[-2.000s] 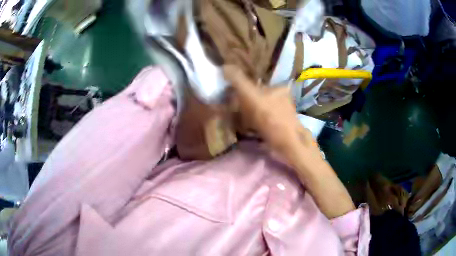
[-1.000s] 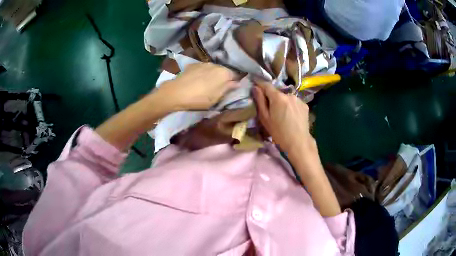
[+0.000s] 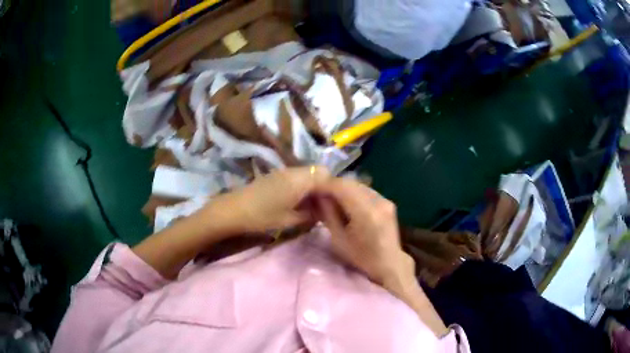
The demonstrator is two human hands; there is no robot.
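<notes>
A bundle of brown and white cut pieces (image 3: 242, 114) lies in front of my pink shirt. My left hand (image 3: 280, 196) and my right hand (image 3: 366, 224) meet at its near end, with fingers curled in and touching or almost touching. They are closed on the near part of the bundle; the exact piece between the fingers is hidden and blurred. A yellow rail end (image 3: 362, 129) sticks out just beyond my hands. A cream paper ticket (image 3: 235, 41) lies on brown cloth at the back.
A curved yellow rail (image 3: 162, 31) is at the upper left. A person in a white top (image 3: 411, 24) is at the top. A black cable (image 3: 84, 162) lies on the green floor. A blue-edged crate (image 3: 552, 200) with cloth and dark navy cloth (image 3: 494, 303) are at the right.
My hands have come closer together at the near end of the bundle. The view has shifted, so the bundle sits further left and more of the rail and crate shows.
</notes>
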